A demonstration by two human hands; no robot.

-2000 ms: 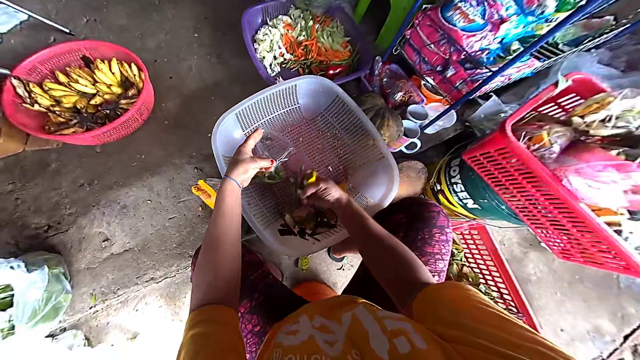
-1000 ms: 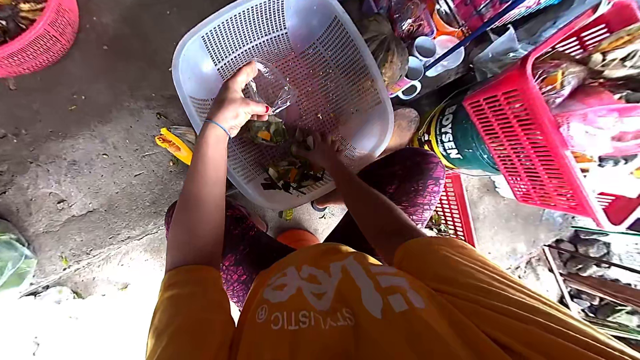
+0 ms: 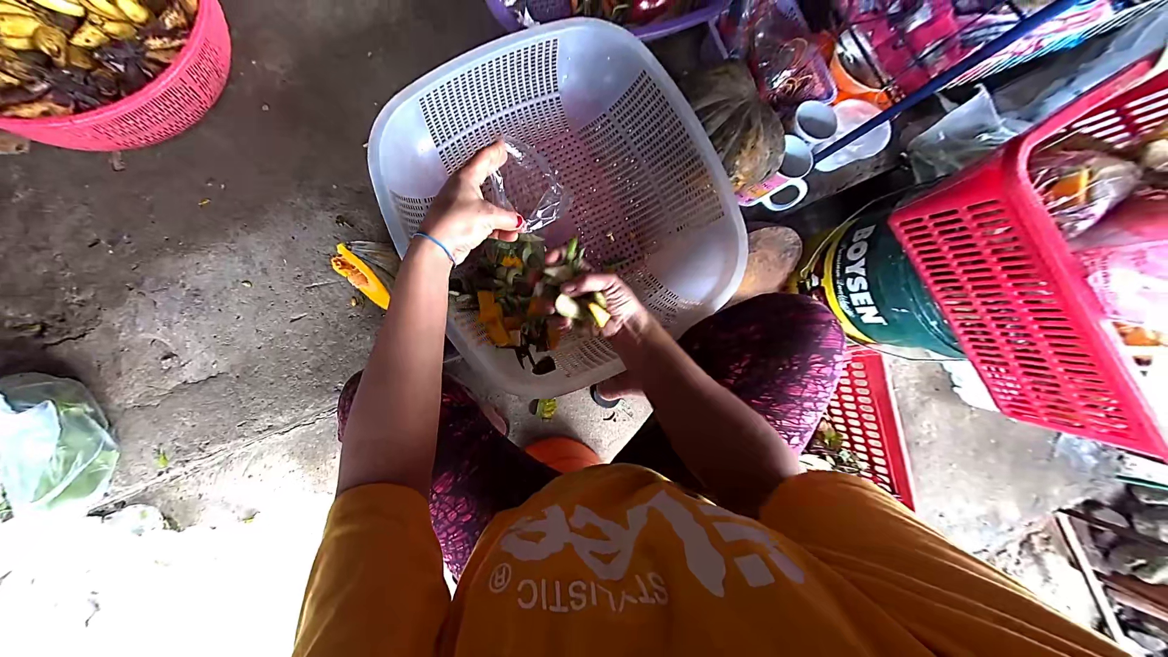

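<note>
A white perforated plastic basket (image 3: 675, 164) stands between my knees, with chopped vegetables (image 3: 511, 297) at its near end. Among these are orange squash pieces and dark green bits. My left hand (image 3: 470, 205), over the basket's left side, holds the rim of a clear plastic bag (image 3: 534, 187) spread toward the basket's middle. My right hand (image 3: 607, 306) is closed around a handful of cut green and pale vegetable pieces, just right of the pile. How much the bag contains is hard to tell.
A pink basket of bananas (image 3: 173, 87) is at upper left, a squash wedge (image 3: 362, 276) on the floor beside the white basket. On the right are a whole squash (image 3: 735, 123), mugs (image 3: 787, 178), a green paint bucket (image 3: 881, 283) and a red crate (image 3: 995, 292).
My right hand has come up out of the pile and now shows a handful of cut vegetables. My left hand still holds the bag. The view has shifted since the earliest frame.
</note>
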